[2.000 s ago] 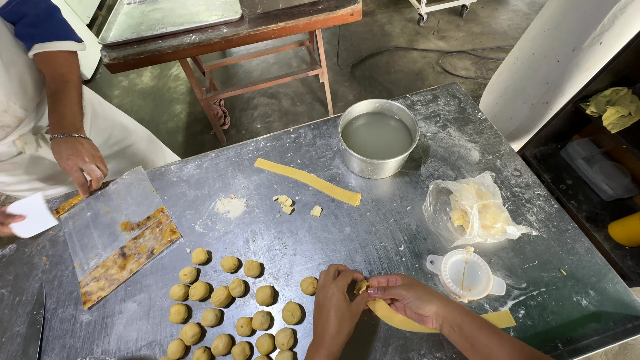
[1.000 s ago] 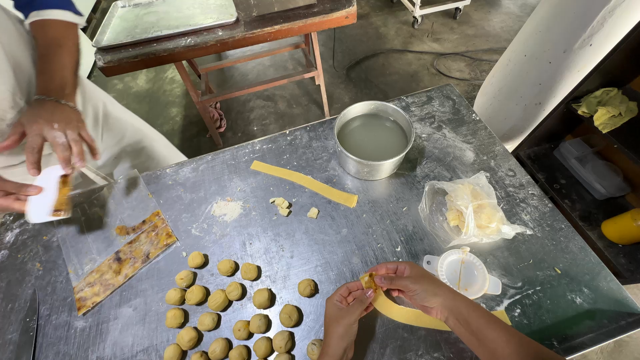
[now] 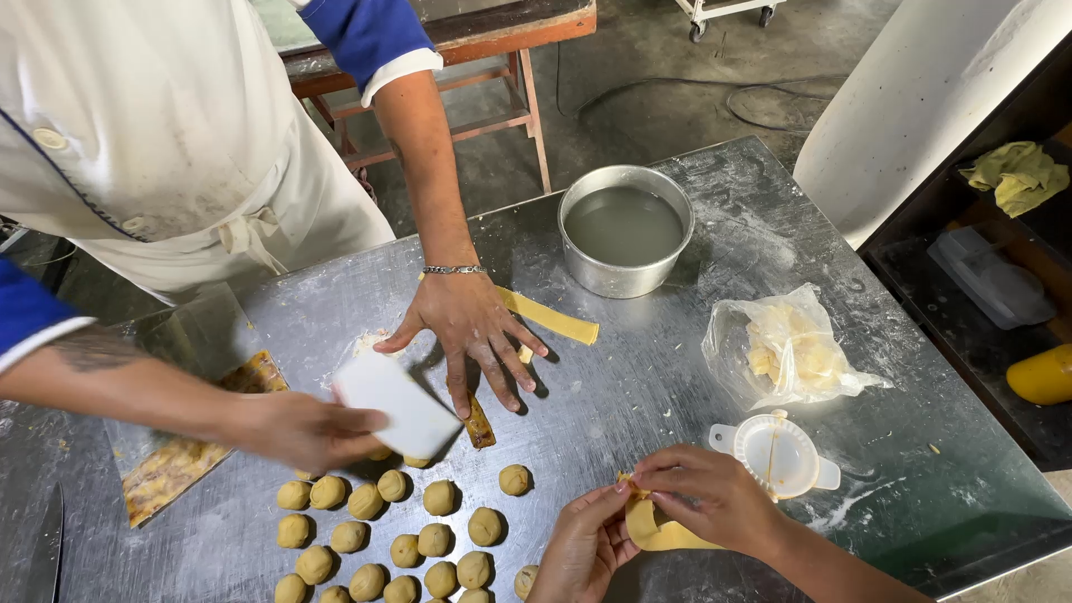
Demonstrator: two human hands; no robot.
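My left hand (image 3: 590, 532) and my right hand (image 3: 699, 494) meet above the metal table, fingertips pinching the end of a yellow dough strip (image 3: 670, 538). The strip hangs in a loop and runs under my right hand. A bit of orange-brown filling shows between the fingers. Just beyond my right hand lies a white plastic dumpling press (image 3: 779, 456), opened flat. Several round dough balls (image 3: 440, 497) sit in loose rows left of my hands. A second dough strip (image 3: 553, 316) lies near the metal pot, partly hidden by a co-worker's hand.
A co-worker's hands (image 3: 469, 327) reach over the table with a white scraper (image 3: 398, 406) beside a small filling piece (image 3: 479, 423). A metal pot of cloudy liquid (image 3: 626, 230), a plastic bag of dough pieces (image 3: 783, 347), a filling slab (image 3: 180, 469) and a knife (image 3: 52, 544) stand about.
The co-worker has leaned in, bringing hands and scraper from the left side to the table's middle, where a small filling piece now lies. My hands stay together on the dough strip.
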